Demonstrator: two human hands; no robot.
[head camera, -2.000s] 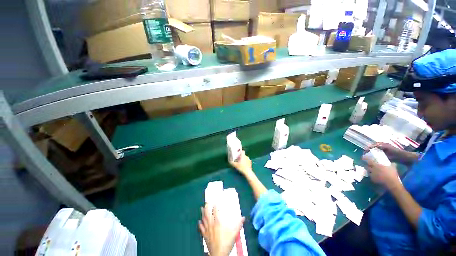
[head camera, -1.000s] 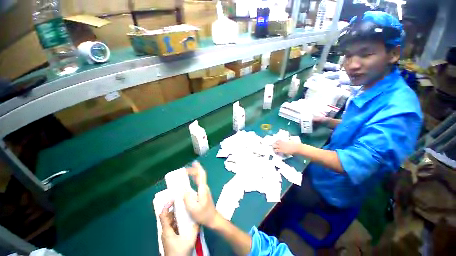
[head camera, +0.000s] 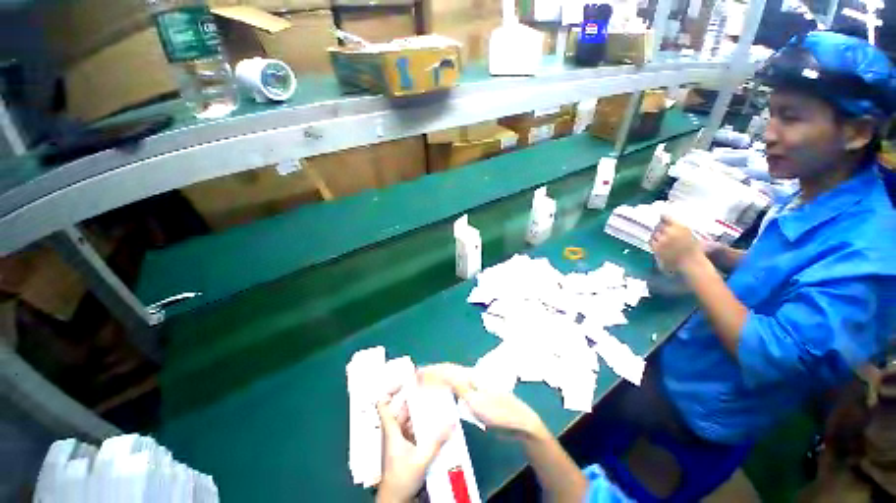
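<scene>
My left hand (head camera: 401, 454) is closed around a white carton (head camera: 429, 418) in front of me. The carton is tilted, with its upper end away from me. My right hand (head camera: 496, 405) is at the carton's upper right side, and a small white paper piece (head camera: 471, 417) shows under its fingers. The fingers partly hide the carton's end. A stack of flat white cartons (head camera: 366, 422) lies under and left of my left hand. A red patch shows below the held carton. A loose heap of white paper inserts (head camera: 550, 329) lies beyond my right hand.
Several white boxes (head camera: 468, 249) stand in a row on the green belt. A yellow ring (head camera: 574, 253) lies behind the inserts. A reserve stack (head camera: 128, 476) is at lower left. A coworker in blue (head camera: 776, 314) sits at right by more cartons (head camera: 639, 222). A grey shelf (head camera: 324, 138) crosses above.
My right hand has gone from the upright box on the belt to the carton in my left hand. The coworker's hand has left the inserts. The camera view has shifted.
</scene>
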